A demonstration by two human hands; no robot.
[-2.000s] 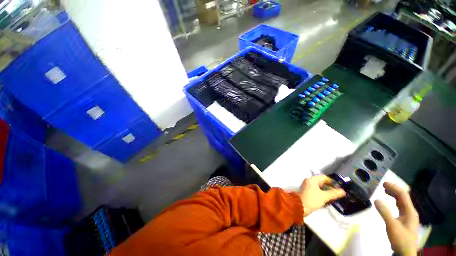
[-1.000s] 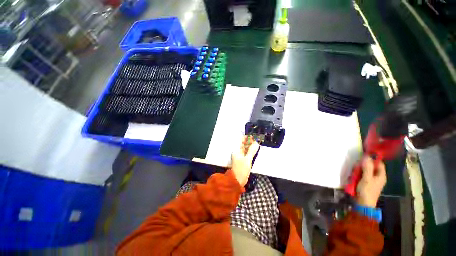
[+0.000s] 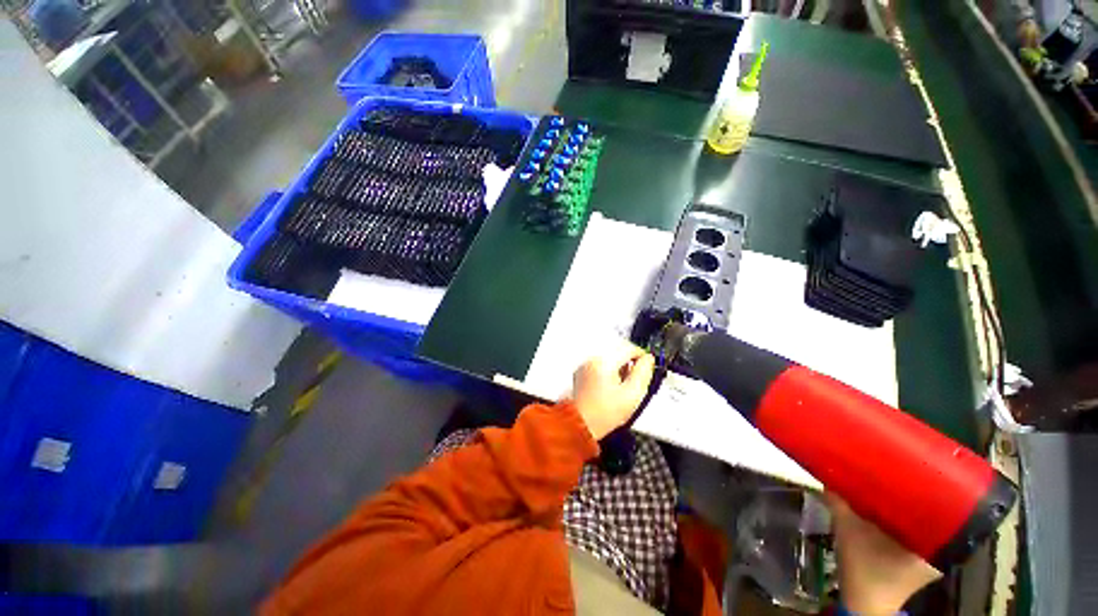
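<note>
The grey socket housing (image 3: 698, 271) with a row of round outlets lies on the white work sheet (image 3: 582, 295). Its open near end is partly hidden by the heat gun's nozzle. The red and black heat gun (image 3: 861, 451) points left, its nozzle tip at the open end. My right hand (image 3: 877, 556) holds the gun from below, partly hidden by its body. My left hand (image 3: 612, 388) is at the near end of the housing, fingertips closed on a thin dark wire that loops down beside it.
Circuit boards with blue parts (image 3: 561, 175) lie left of the sheet. A stack of black end covers (image 3: 857, 253) is at the right. A yellow liquid bottle (image 3: 732, 118) and black bin (image 3: 650, 54) stand at the back. A blue crate (image 3: 259, 289) of black parts is at left.
My right hand has brought the heat gun from the right edge of the bench to the housing's open end. My left hand stays at that end. The view has shifted slightly.
</note>
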